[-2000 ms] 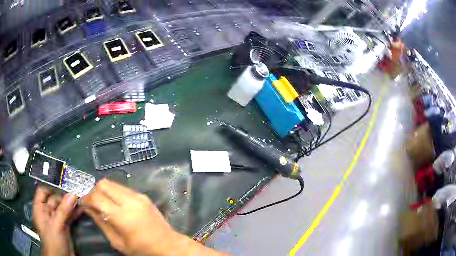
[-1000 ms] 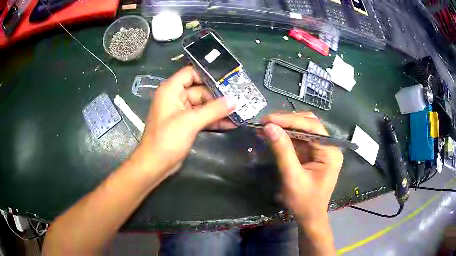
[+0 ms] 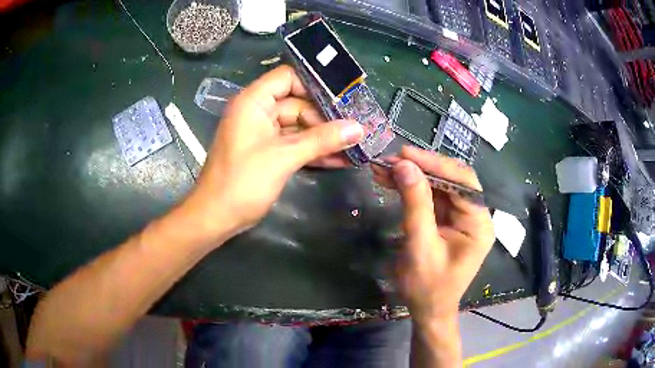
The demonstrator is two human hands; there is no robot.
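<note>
A phone assembly is held tilted above the mat, its black display with a small white label at the upper end. An orange flex strip lies between display and circuit board. My left hand grips the assembly along its side, thumb on the lower board. My right hand holds slim metal tweezers, their tips at the assembly's lower end. Whether the tips grip anything cannot be told. A dark front housing with a key grid lies beyond on the mat.
A cup of tiny screws stands at the back left. A pale blue keypad piece and a white strip lie left. A red object, white card, black electric screwdriver and blue-yellow device are right.
Since one second ago the view has shifted slightly. Both hands keep their holds, with the tweezer tips still at the assembly's lower end. Two seconds ago the assembly was at the left of the picture.
</note>
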